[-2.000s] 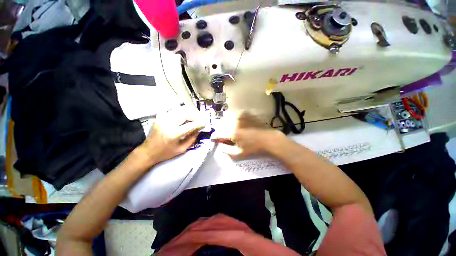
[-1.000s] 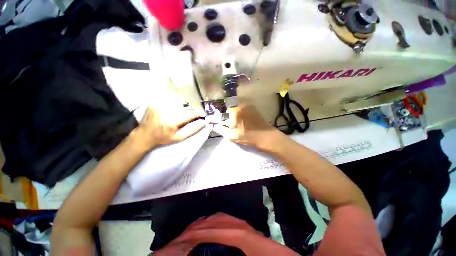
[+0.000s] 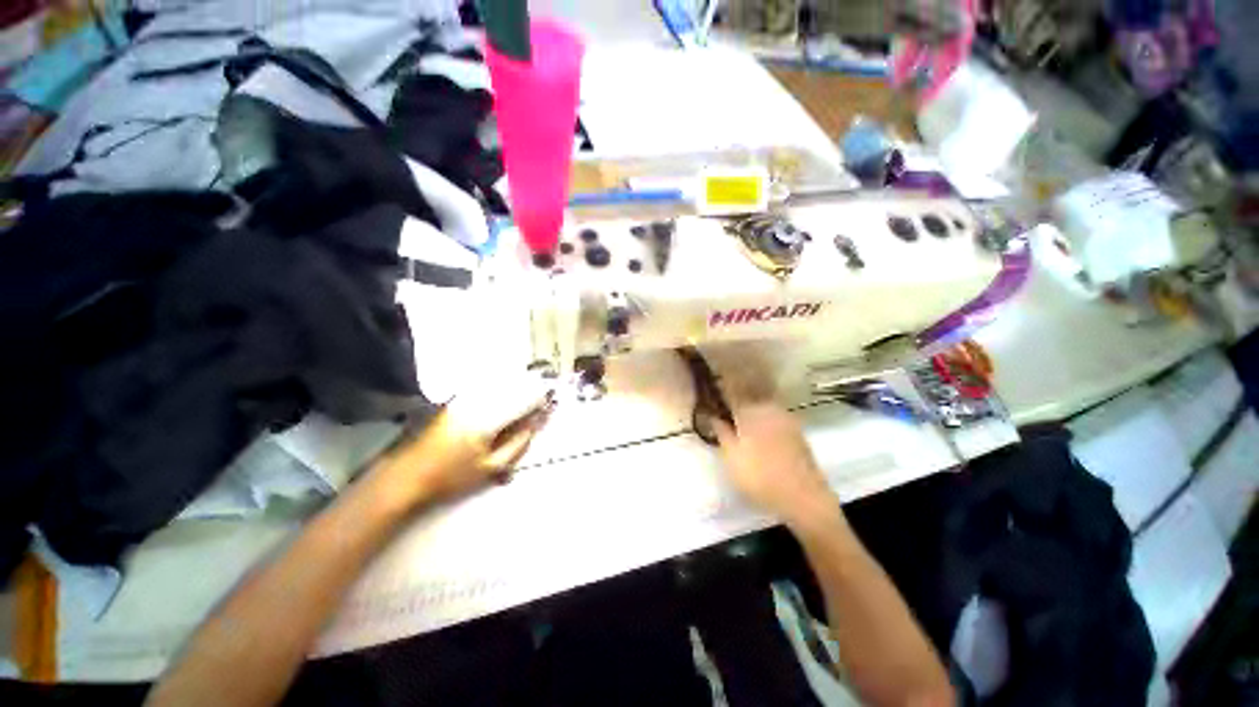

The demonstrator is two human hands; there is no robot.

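Observation:
My left hand (image 3: 456, 453) lies just left of the presser foot (image 3: 590, 376), its fingertips at a small dark edge; whether they grip cloth is unclear. A white panel with a black stripe (image 3: 431, 332) lies behind it, left of the needle end. My right hand (image 3: 762, 453) is blurred, with its fingertips at the handles of the black scissors (image 3: 711, 412), which lean against the cream HIKARI machine (image 3: 856, 283). A closed grip on them cannot be made out.
Black cloth (image 3: 262, 311) is heaped at the left, with pale and black pieces behind. A pink cone (image 3: 539, 138) stands above the needle end. The small parts tray (image 3: 962, 394), with orange-red handles (image 3: 962, 367), is at the right. Dark cloth (image 3: 1056, 553) hangs beyond the front edge.
The view has tilted up and back. My right hand has left the needle area and moved right to the black scissors. The pale cloth that hung in front of my left hand no longer shows there.

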